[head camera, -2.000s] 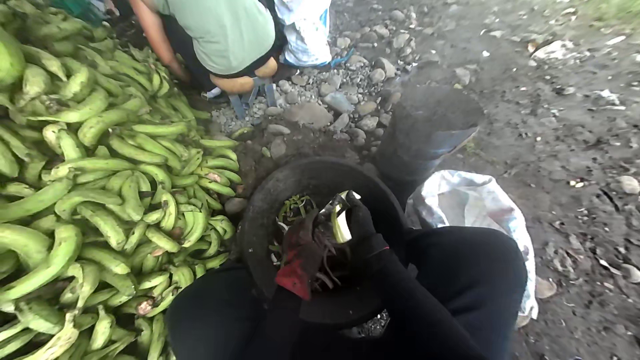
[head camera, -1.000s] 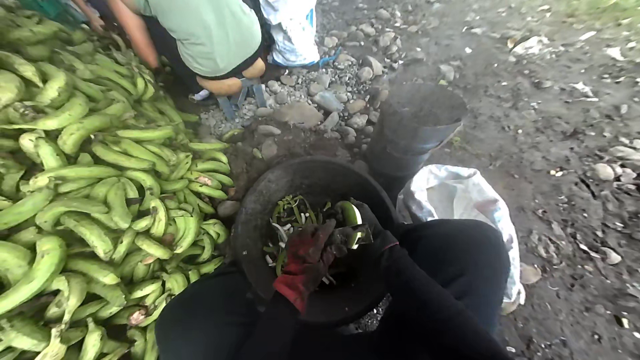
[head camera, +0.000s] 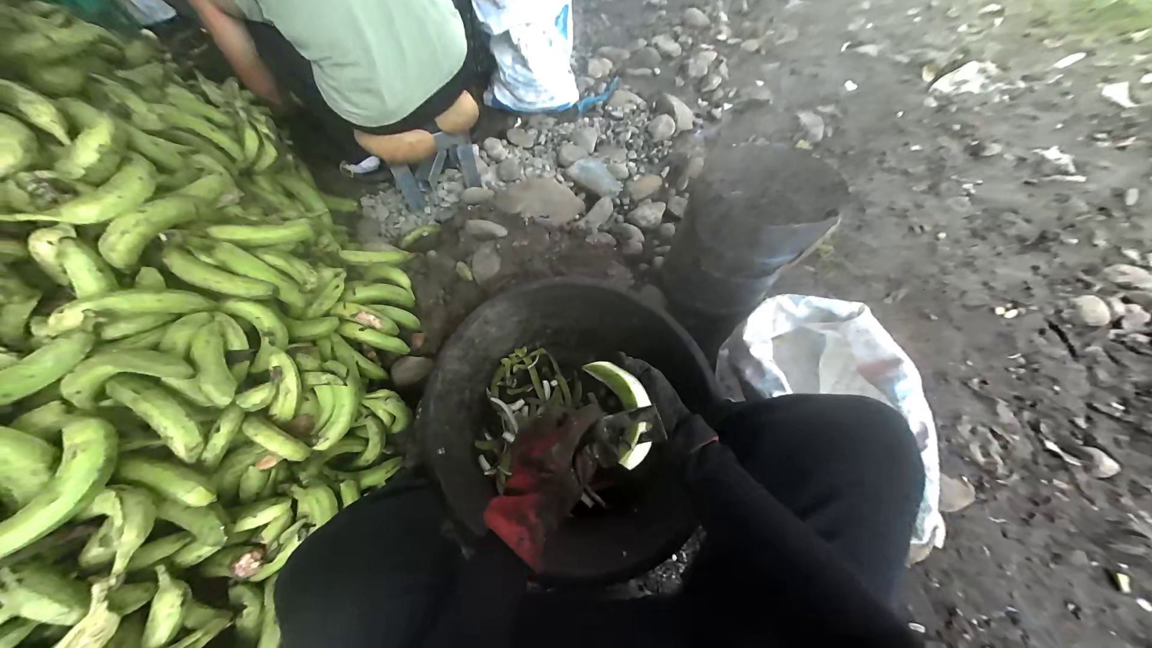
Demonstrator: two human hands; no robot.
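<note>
My left hand [head camera: 549, 468], in a dark and red glove, reaches into a black round tub [head camera: 567, 558]. It appears closed around a small bladed tool [head camera: 633, 425], whose handle is hidden. The blade lies across a green plantain [head camera: 621, 382] with pale flesh bared along its side. My right hand [head camera: 661, 396], in a black glove, grips the plantain from the right. Green and pale peel strips [head camera: 531, 382] lie in the tub beneath and left of my hands.
A large heap of green plantains [head camera: 207, 360] rises at the left. Beyond the tub stands a dark cylindrical container [head camera: 756, 216], with an open white sack [head camera: 837, 351] beside my right knee. A person in a green shirt [head camera: 378, 63] sits ahead near stones [head camera: 540, 200] and another sack [head camera: 531, 54].
Both hands have shifted slightly inside the tub, staying close together around the plantain. The plantain's tilt has changed, and its pale side shows more than one second ago.
</note>
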